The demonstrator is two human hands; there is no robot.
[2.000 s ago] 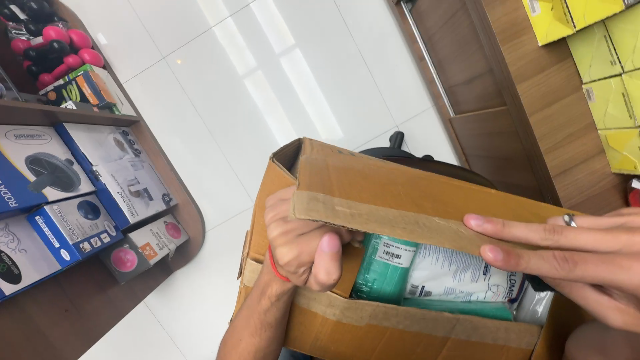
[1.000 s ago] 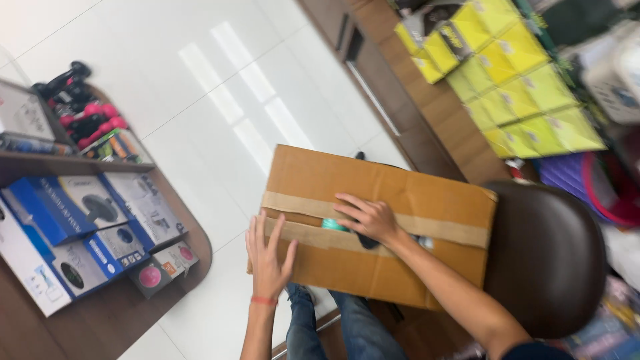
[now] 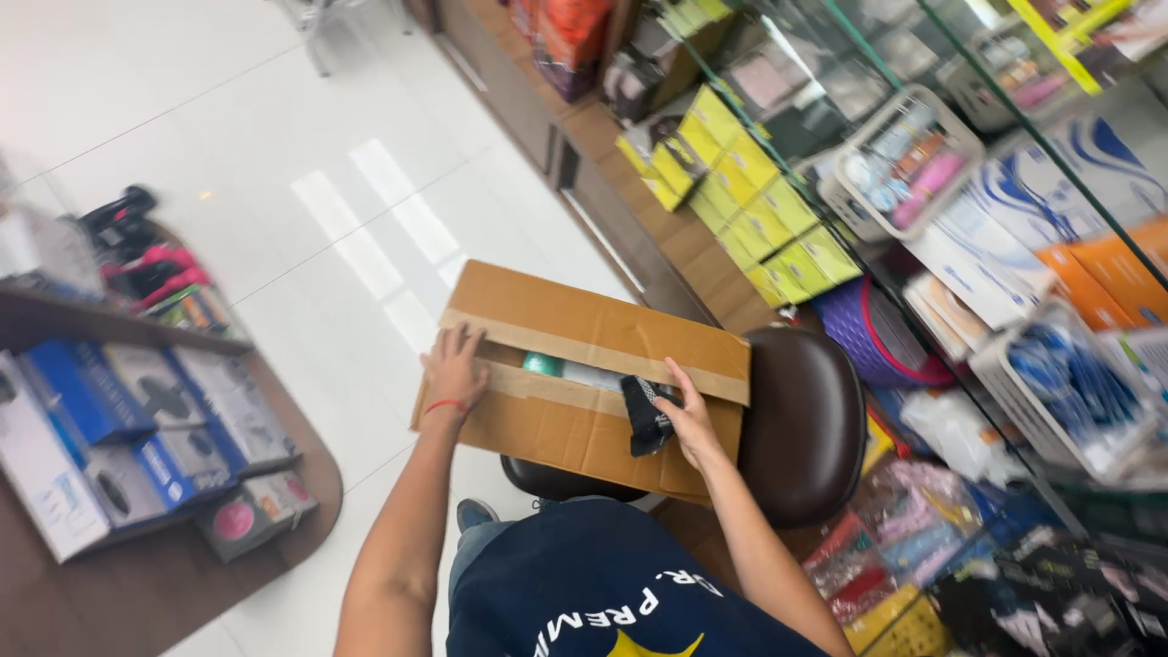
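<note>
A brown cardboard box [image 3: 566, 438] lies tilted below me, its two taped top flaps slightly apart. Through the gap show a green package [image 3: 542, 364] and a white one [image 3: 593, 375]. My left hand [image 3: 454, 370] rests with spread fingers on the left end of the flaps, holding nothing. Near the right end, my right hand [image 3: 692, 415] grips a small black fabric item [image 3: 646, 415] with a grey patterned part, between thumb and fingers, over the lower flap.
Dark brown round stool seats [image 3: 803, 424] stand beside and under the box. Yellow boxes [image 3: 757, 210] line a wooden ledge at the right, near glass shelves with plastic baskets [image 3: 912, 164]. A curved wooden shelf [image 3: 315, 493] at the left carries boxed goods.
The flaps, held wide open two seconds ago, now lie nearly closed. My right hand has moved toward the box's right end, the black item now plainly in its fingers. The view has swung right.
</note>
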